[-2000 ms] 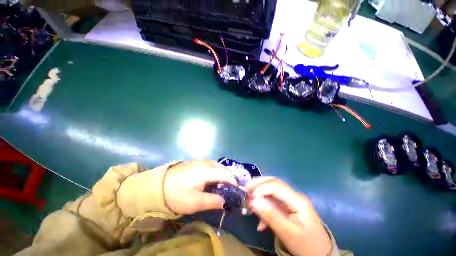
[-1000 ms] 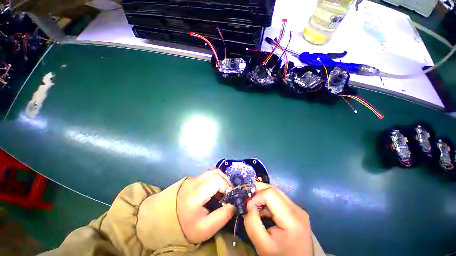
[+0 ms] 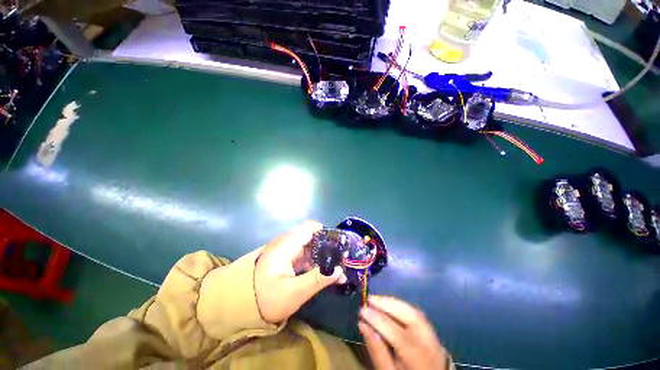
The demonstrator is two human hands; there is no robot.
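Observation:
A black round housing (image 3: 375,235) with a shiny inside is at the near edge of the green bench. My left hand (image 3: 289,278) holds a dark inner module (image 3: 329,249) tilted over the housing's left part. Red and yellow lead wires (image 3: 370,256) curve between the module and the housing. My right hand (image 3: 402,336) is below and pinches the end of a thin strand of wires (image 3: 365,285) that hangs from the unit. The tip of the strand is hidden by my fingers.
Waiting units (image 3: 373,105) with sprawling wires line the back. A blue tool (image 3: 470,87) and a bottle (image 3: 463,29) are on the white sheet (image 3: 553,65). Black trays (image 3: 282,29) are stacked behind. More units (image 3: 568,204) sit at right. A red stool (image 3: 32,264) is lower left.
My right hand has moved from the module down to the hanging wires. My left hand has turned the module over to the left, and more of the housing and its curved wires shows.

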